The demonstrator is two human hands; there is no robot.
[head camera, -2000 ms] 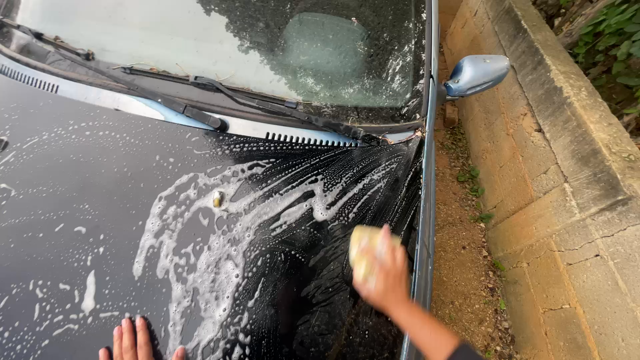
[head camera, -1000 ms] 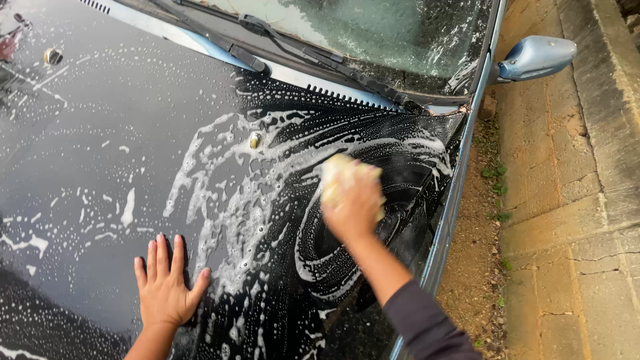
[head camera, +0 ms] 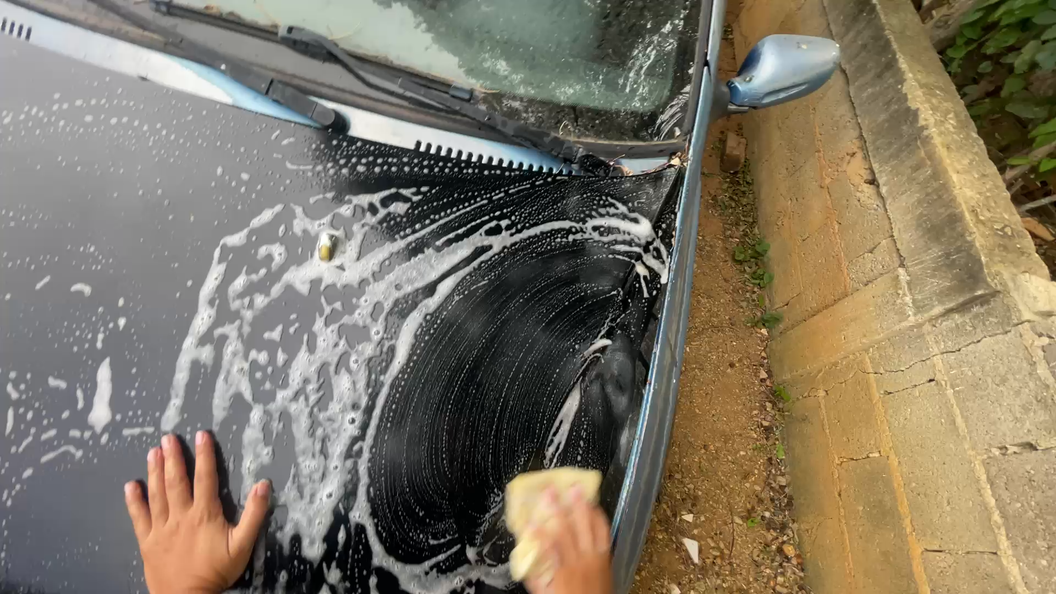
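The dark hood of a car (head camera: 107, 214) fills the left and middle of the view, streaked with white suds (head camera: 318, 371). My right hand (head camera: 577, 544) grips a pale yellow sponge (head camera: 549, 495) and presses it on the hood's lower right part, near the blue fender edge. Curved, fine foam lines run above the sponge. At the lower left my left hand (head camera: 194, 524) lies flat on the hood with its fingers apart, holding nothing. A small washer nozzle (head camera: 327, 246) stands up among the suds.
Wiper arms (head camera: 396, 78) lie along the base of the windshield (head camera: 536, 49). The blue side mirror (head camera: 784, 70) sticks out at the upper right. A concrete block wall (head camera: 932, 371) runs beside a narrow dirt strip (head camera: 718, 412) at the car's side.
Since one second ago, my right hand has moved the sponge down the hood toward its lower right. The swirl of thin foam lines has grown. My left hand stays flat on the hood.
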